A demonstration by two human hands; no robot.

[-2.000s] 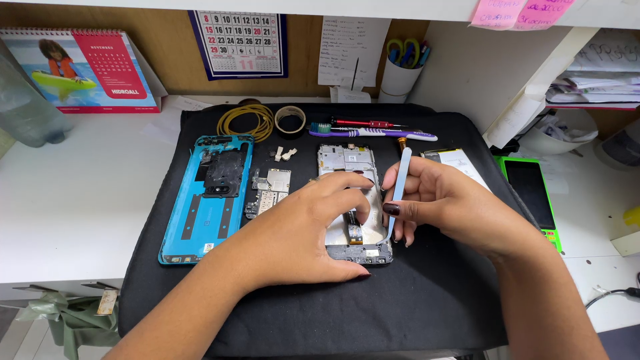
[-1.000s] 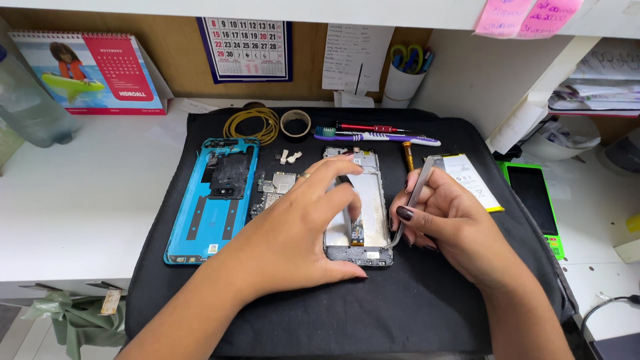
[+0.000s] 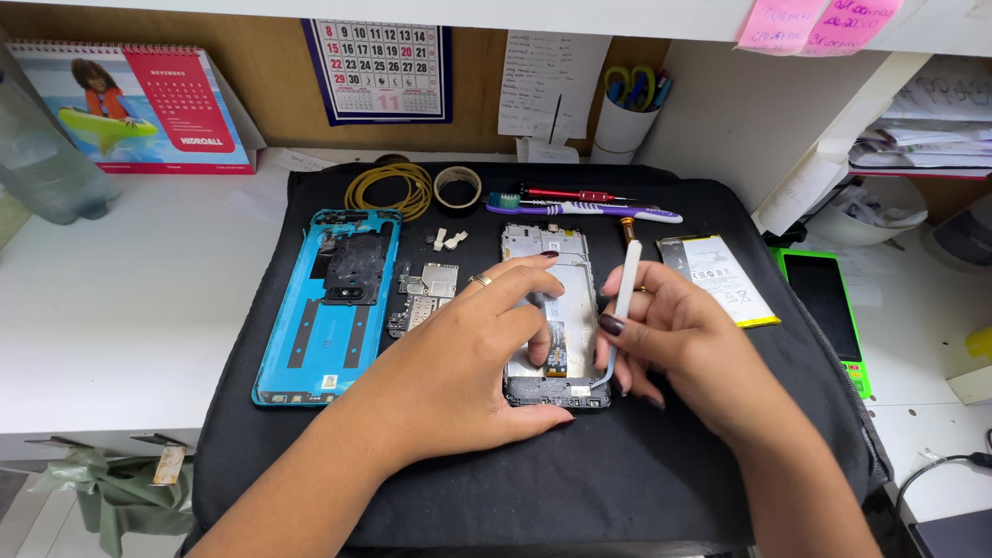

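An opened smartphone frame (image 3: 575, 291) lies on a black padded mat. My left hand (image 3: 473, 349) is spread over it, steadying it by its left side and lower edge. Between the fingers and thumb of my right hand (image 3: 659, 333) are curved-tip tweezers (image 3: 628, 279), their tip at the frame's bottom right corner. A flex cable (image 3: 556, 349) runs down the frame's middle. Left of the frame is a circuit board (image 3: 434, 288), partly hidden by my left hand, and further left a blue phone back cover (image 3: 329, 322). A phone battery (image 3: 725, 275) lies to the right.
Behind the frame lie a toothbrush (image 3: 597, 209), a red precision screwdriver (image 3: 570, 194), a tape roll (image 3: 457, 190) and a coil of yellowish cord (image 3: 389, 190). An amber-handled tool (image 3: 628, 230) is near the tweezers. A green card terminal (image 3: 821, 302) stands at the right.
My right hand has turned the tweezers upright, with their tip now at the frame's corner. My left hand stays on the frame.
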